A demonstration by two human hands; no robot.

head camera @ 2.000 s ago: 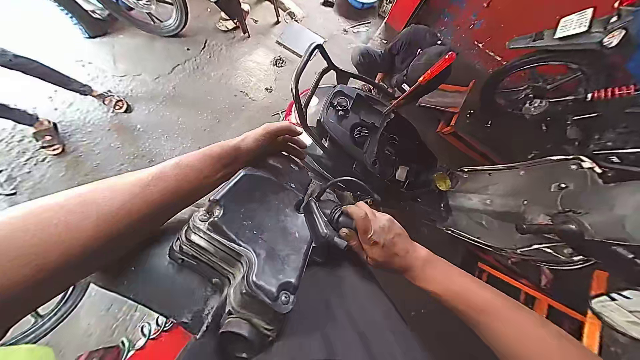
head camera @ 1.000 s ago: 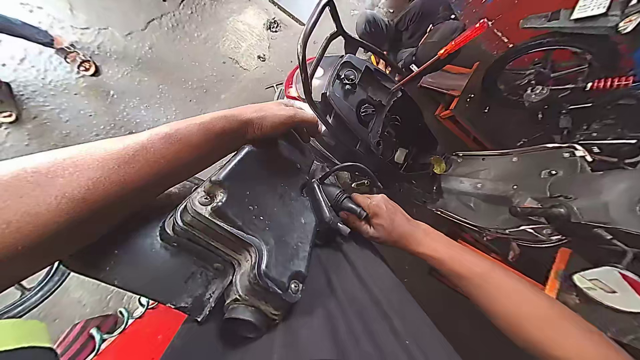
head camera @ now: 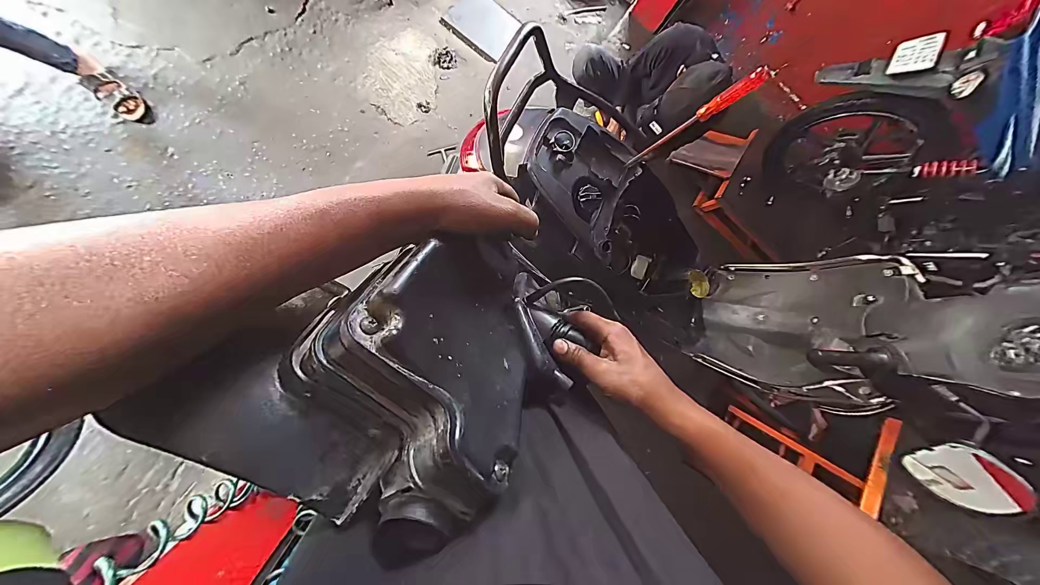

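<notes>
A black plastic air filter box (head camera: 455, 349) of a motorcycle lies over a dark cloth-covered leg (head camera: 561, 487), a wide black flap on its left. My left hand (head camera: 479, 203) rests at the far edge of the box, its fingertips curled down out of sight. My right hand (head camera: 605, 353) grips a ribbed black rubber hose (head camera: 561, 329) at the box's right side, thumb on top. Beyond them is the motorcycle's open rear body (head camera: 585, 187), with a black grab rail (head camera: 528, 49) and a red tail light (head camera: 471, 145). A red-handled screwdriver (head camera: 723, 97) stands tilted in it.
A person in dark clothes (head camera: 674, 65) crouches behind the motorcycle; another person's sandalled foot (head camera: 122, 97) is at upper left. Orange metal frames (head camera: 877, 467), a wheel (head camera: 853, 154) and a grey body panel (head camera: 788, 325) occupy the right. A coiled hose (head camera: 195, 512) lies at lower left.
The view has moved closer to the motorcycle. My left hand's fingers, seen over the far edge before, now curl down behind it. My right hand stays at the rubber hose.
</notes>
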